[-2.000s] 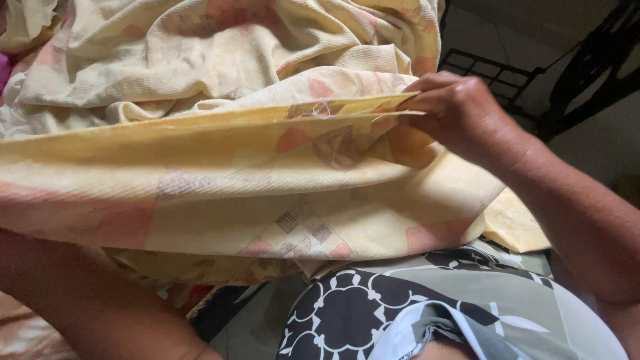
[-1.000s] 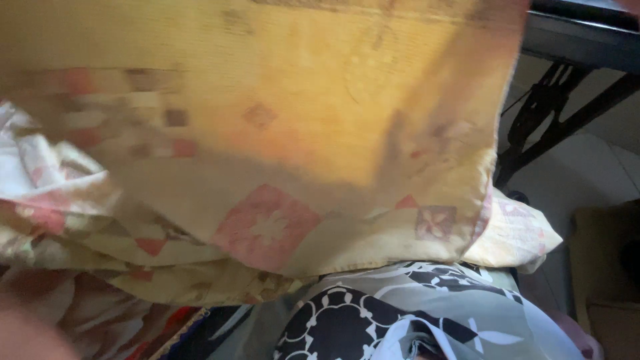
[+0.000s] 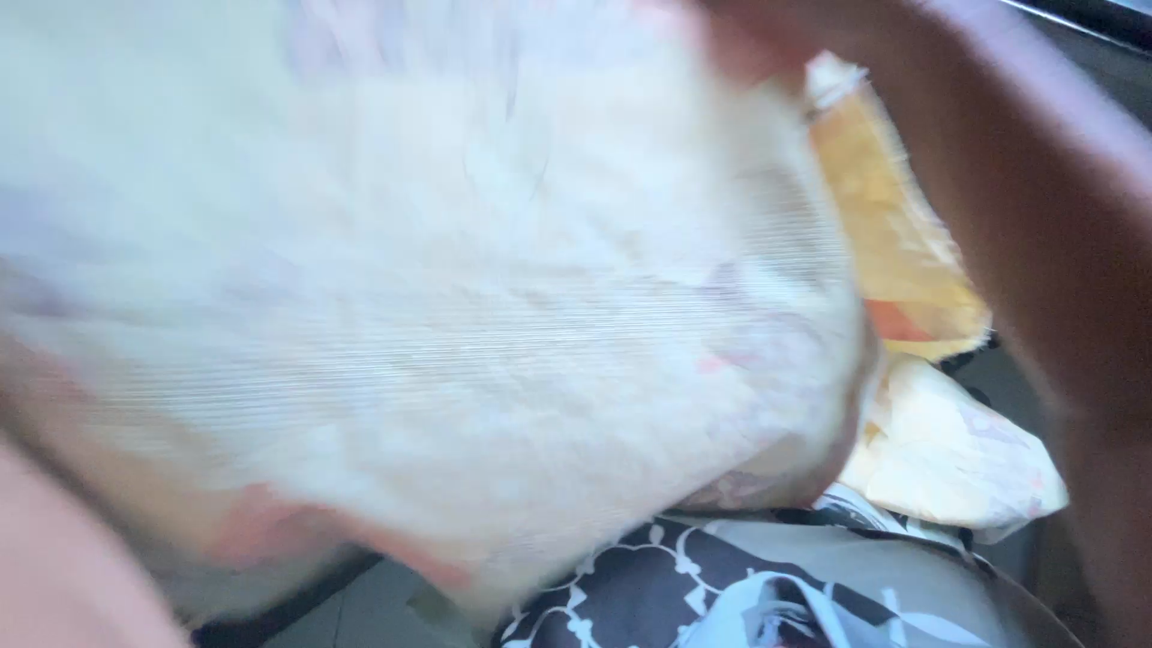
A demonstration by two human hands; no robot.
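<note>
A large patterned cloth (image 3: 468,297), pale with pinkish patches, fills most of the head view and is blurred by motion. My right hand (image 3: 765,40), at the top edge, is shut on the cloth's upper right part. From there my forearm runs down the right side. Beside the cloth hangs a yellow-orange strip of fabric (image 3: 886,225) with a frayed edge. My left forearm shows at the lower left; the left hand itself is not visible. A pale fabric corner (image 3: 972,450) sticks out below the strip.
My black, grey and white patterned clothing (image 3: 630,585) shows at the bottom. Floor tiles (image 3: 333,607) appear at the lower left, beside a dark edge. A dark table-like edge (image 3: 1089,36) crosses the upper right corner.
The cloth, folded low across my lap two seconds ago, was spread and raised one second ago. Now its paler side faces me, and my right arm is back in view, reaching up.
</note>
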